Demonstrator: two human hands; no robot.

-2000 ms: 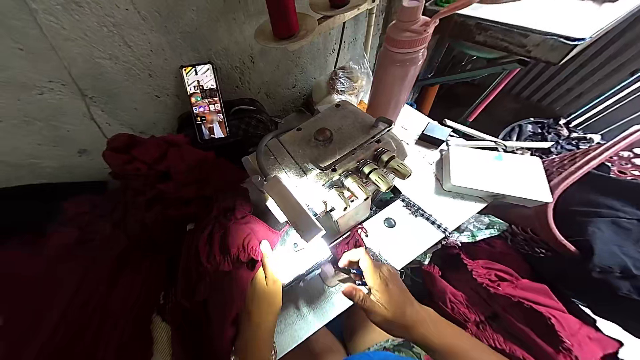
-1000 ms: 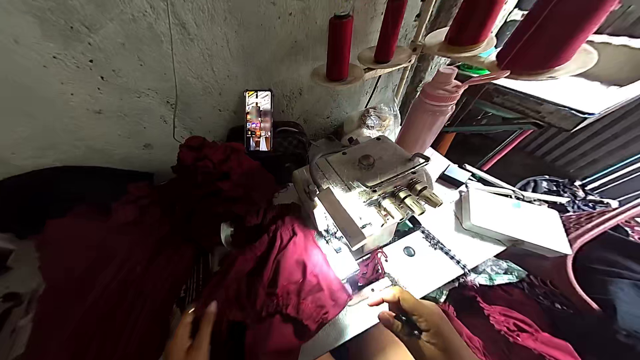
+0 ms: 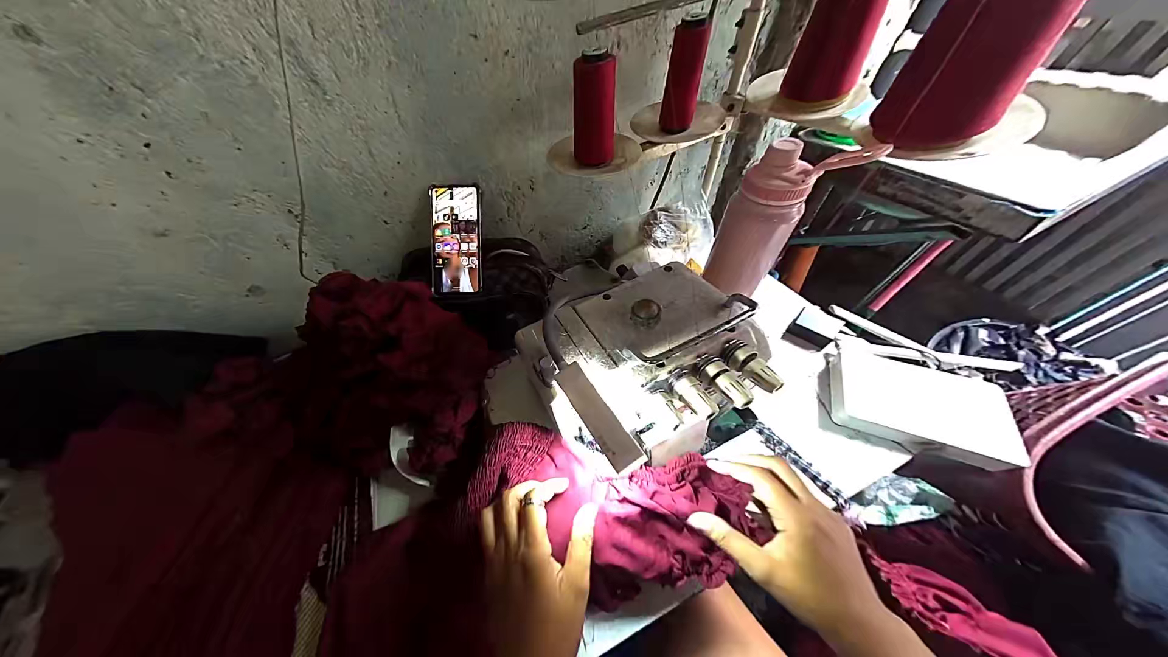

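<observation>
A gathered piece of maroon fabric (image 3: 639,529) lies under the lit front of an overlock sewing machine (image 3: 639,356). My left hand (image 3: 538,547) rests on the fabric's left part, fingers spread and a ring on one finger. At the fabric's right end, my right hand (image 3: 794,538) holds the ruffled edge between thumb and fingers. The machine's needle area is washed out by bright light and partly hidden by its front cover. Several tension dials (image 3: 725,379) stand on the machine's right side.
Heaped maroon cloth (image 3: 392,365) lies left of the machine. Behind are a lit smartphone (image 3: 455,239), maroon thread cones (image 3: 594,109) on a stand and a pink bottle (image 3: 757,219). At right sit a white box (image 3: 926,401) and a pink woven chair (image 3: 1049,456).
The maroon fabric has moved rightward to lie in front of the machine. My left hand has come onto it from the lower left, and my right hand now holds its right end.
</observation>
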